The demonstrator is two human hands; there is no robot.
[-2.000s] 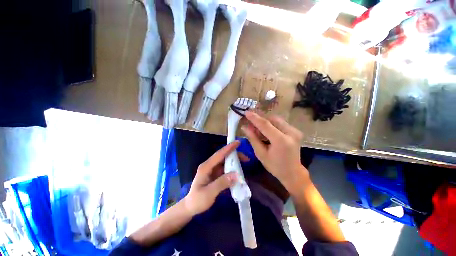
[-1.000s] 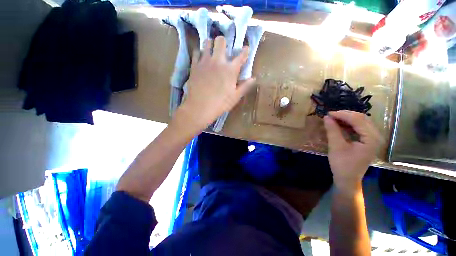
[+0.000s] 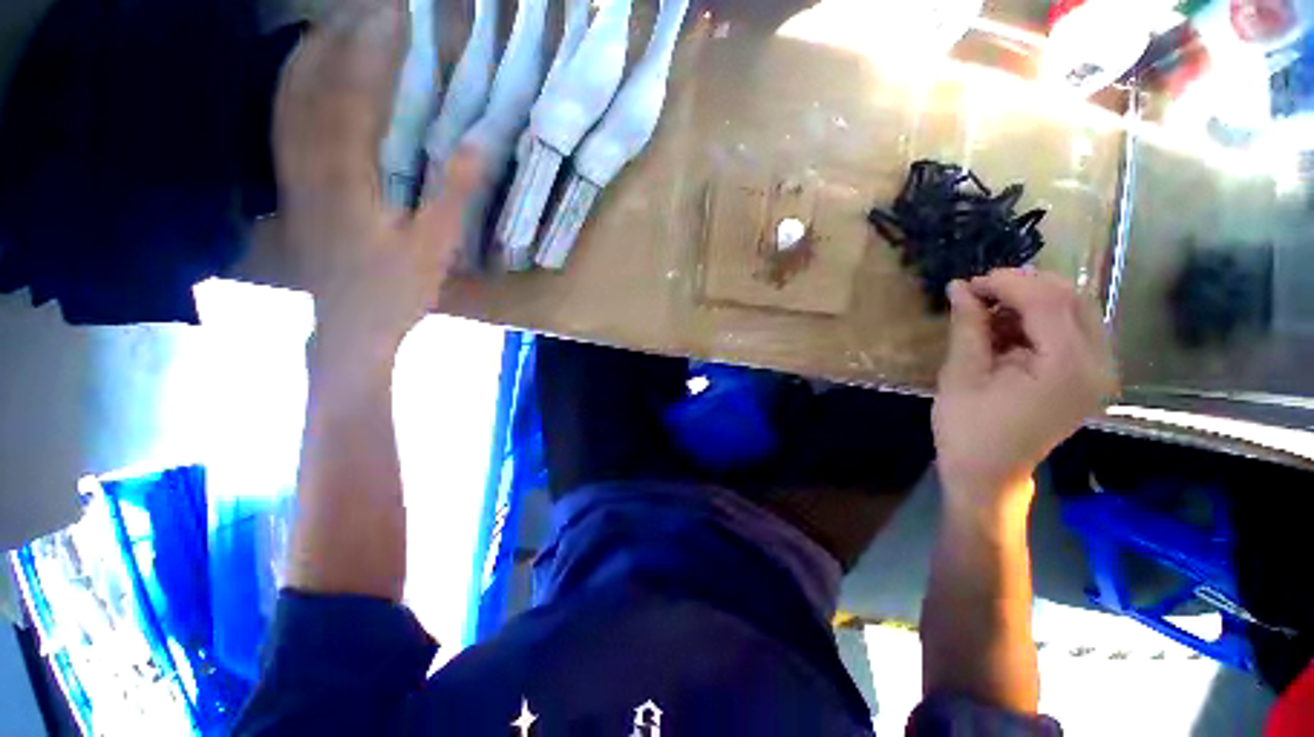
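Several white-grey moulded legs [image 3: 584, 87] lie side by side on the cardboard, ribbed tabs towards me, far ends cut off by the top edge. My left hand [image 3: 353, 173] is blurred over the leftmost legs, thumb spread from the fingers; whether it grips one is unclear. My right hand [image 3: 1023, 367] has its fingertips pinched together at the near edge of the pile of black strap pieces [image 3: 958, 223]; whether a strap is between them cannot be made out. A small white dab [image 3: 788, 233] sits on the square stained pad [image 3: 735, 259] between legs and pile.
Black cloth [image 3: 130, 159] lies at the table's left end. A clear shiny sheet or tray [image 3: 1189, 353] is right of the pile, with a dark clump showing in it. Red-and-white packaging [image 3: 1102, 36] is at the far right. Blue bins [image 3: 166, 562] stand lower left, a blue stool [image 3: 1153, 562] lower right.
One second ago my left hand was over the middle of the legs; it has moved to their left side. My right hand remains at the pile. The leg held two seconds ago is no longer over my lap.
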